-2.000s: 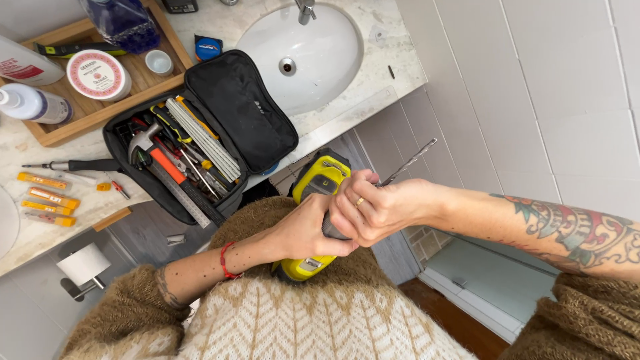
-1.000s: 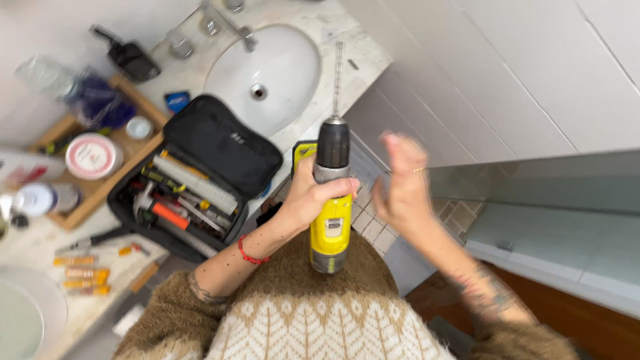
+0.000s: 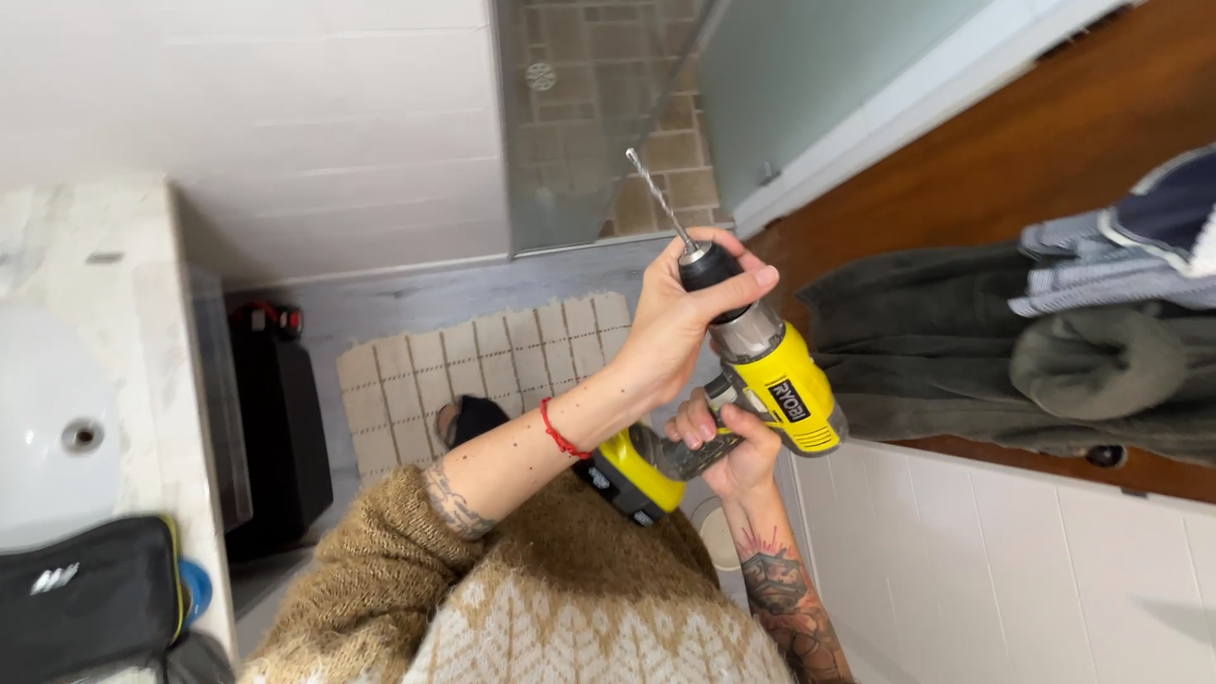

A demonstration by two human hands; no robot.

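A yellow and black Ryobi cordless drill (image 3: 798, 380) is held before my body, tilted, with its tip toward the top of the view. My left hand (image 3: 670, 328), with a red cord bracelet at the wrist, wraps the black chuck (image 3: 701, 271). A long twist drill bit (image 3: 657, 195) sticks out of that chuck. Around the drill's grip, near the trigger, are the fingers of my right hand (image 3: 746, 451). The battery (image 3: 632, 484) at the foot of the grip lies close to my sweater.
At left stand a marble counter (image 3: 176, 408) with a sink (image 3: 47, 408) and a black tool bag (image 3: 85, 589). Below lie a checked rug (image 3: 494, 351) and a black box (image 3: 275, 427). Dark clothes (image 3: 912, 323) hang at right by a wooden door (image 3: 950, 142). A glass panel (image 3: 598, 114) rises ahead.
My left hand has gone from the drill's body to its chuck, and my right hand, free one second ago, now holds the grip. The view has swung right, away from the counter.
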